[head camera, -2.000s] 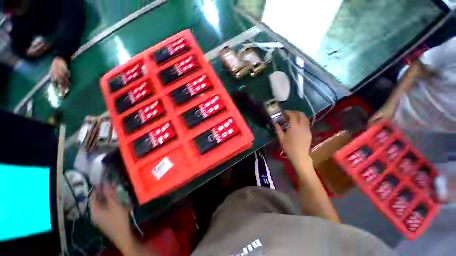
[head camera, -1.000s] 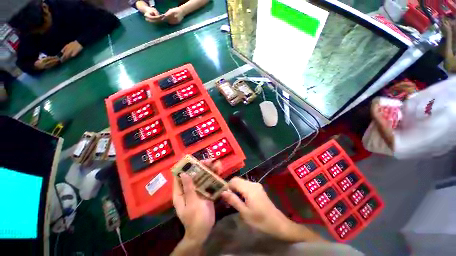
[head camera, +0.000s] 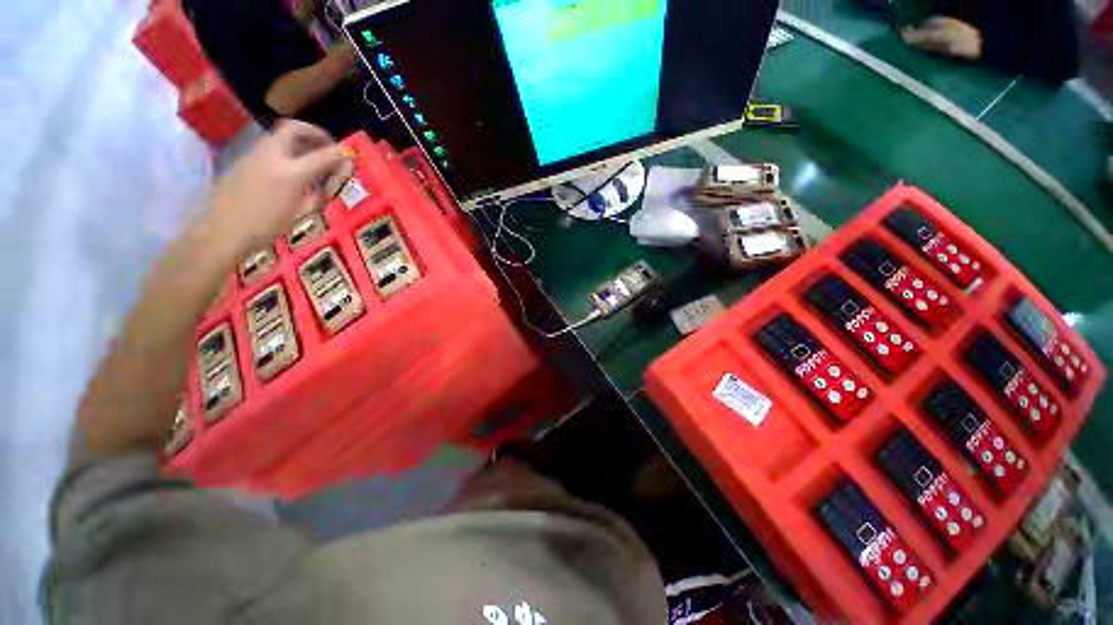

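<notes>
My left hand (head camera: 287,175) reaches over the far end of the left stack's top tray (head camera: 366,366), beside a slot with a white label (head camera: 353,193). Its fingers are bent and blurred; I cannot tell whether they hold anything. Phones with tan backs (head camera: 332,289) lie open-backed in that tray. On the right, a red tray (head camera: 781,488) holds black and red phones (head camera: 860,324) face up. One of its slots holds only a slot label (head camera: 742,398). A tan phone (head camera: 623,289) with a white cable at its end lies between the trays. My right hand is out of view.
A monitor (head camera: 586,92) stands behind the trays. A white mouse (head camera: 665,225), spare phones (head camera: 757,216) and a white card (head camera: 697,314) lie on the green bench. Cables run below the monitor. Other people's arms show at the top left and a person's hand (head camera: 946,37) at top right.
The view has turned left towards the left stack. The tan phone held in both hands is no longer seen there; my left hand has moved to the stack and my right hand has left the picture.
</notes>
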